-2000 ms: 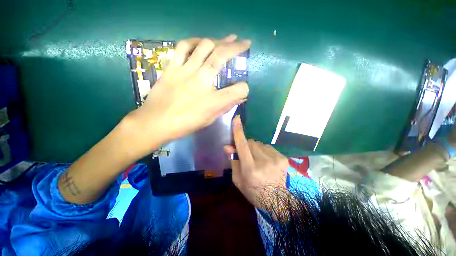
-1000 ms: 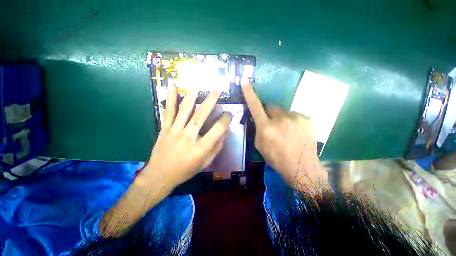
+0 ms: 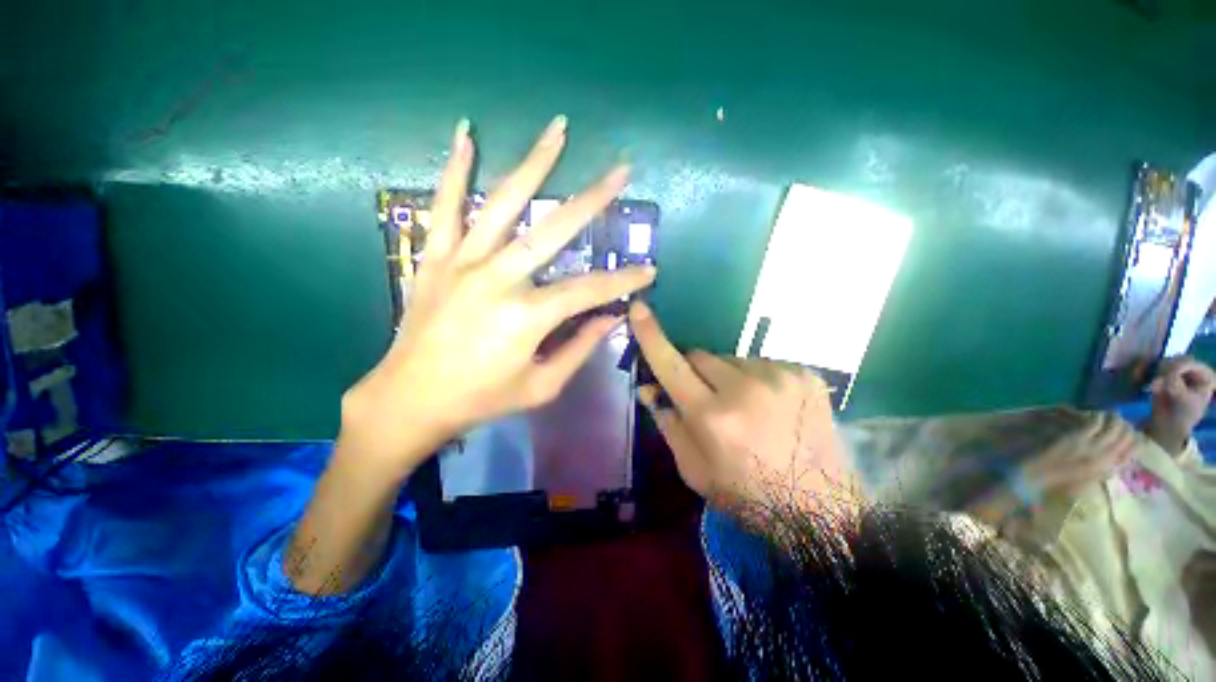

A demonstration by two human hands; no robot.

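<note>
The half-assembled tablet [image 3: 540, 446] lies in front of me with its electronics at the far end and its silvery panel nearer me. My left hand [image 3: 480, 313] is spread over the electronics and the upper panel, hiding much of the board. My right hand [image 3: 747, 420] is at the unit's right side, index fingertip on the right edge, close to my left hand's fingertips. A small dark strip [image 3: 628, 353] shows on the panel's right edge just below the fingertips. The white backing sheet [image 3: 830, 280] lies to the right, with a dark block at its near end.
The green bench [image 3: 254, 307] runs across the view. A blue box [image 3: 54, 320] with pale labels stands at the left edge. Another open unit [image 3: 1142, 287] and a white sheet lie at far right, near the hands [image 3: 1067, 460] of a person in a cream smock.
My left hand has moved up over the board with fingers spread. My right fingertip has dropped from the unit's upper right corner to lower on its right edge. The unit sits slightly nearer me.
</note>
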